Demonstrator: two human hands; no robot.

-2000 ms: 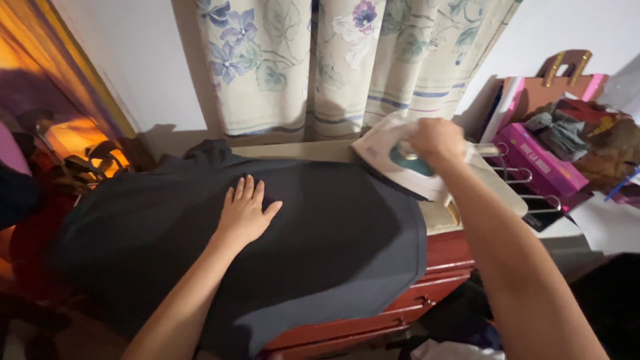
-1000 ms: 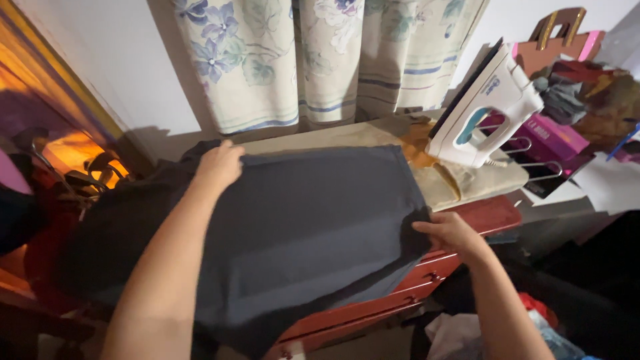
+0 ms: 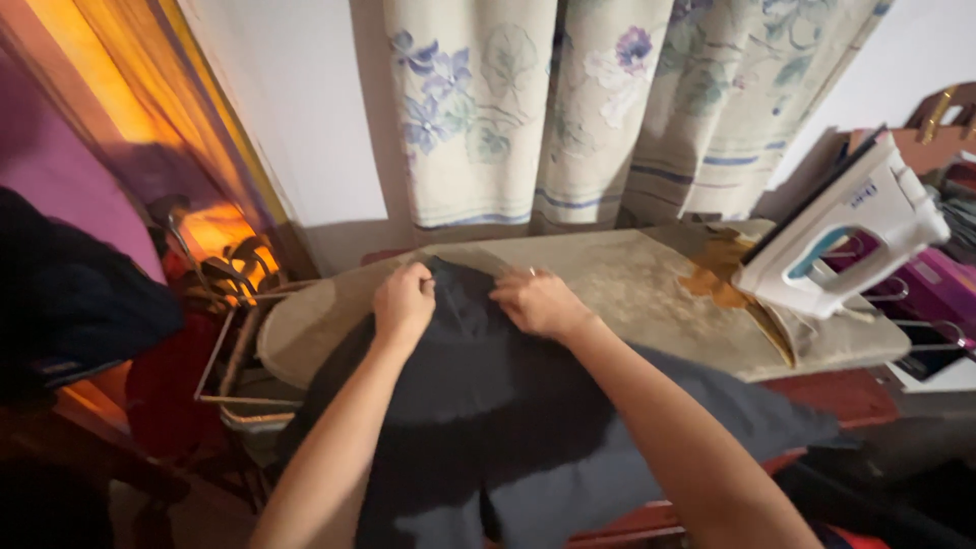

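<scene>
A dark grey cloth garment hangs from both hands over the front of a worn ironing board. My left hand grips its upper edge on the left, fingers closed. Close by on the right, my right hand pinches the same edge, slightly blurred. Between the hands the fabric rises to a folded top, and its lower part spreads towards me. The white steam iron stands tilted up on its heel at the board's right end, touching neither hand, beside a scorched brown patch of cloth.
Floral curtains hang behind the board. A purple box, wire hangers and a brown bag lie at the right. Dark clothes and a metal frame are at the left. Red drawers stand under the board.
Two seconds ago my right hand held the iron on the garment; one second ago the iron stood at the right. Both hands have come closer together, and the garment, laid flat before, is lifted and gathered.
</scene>
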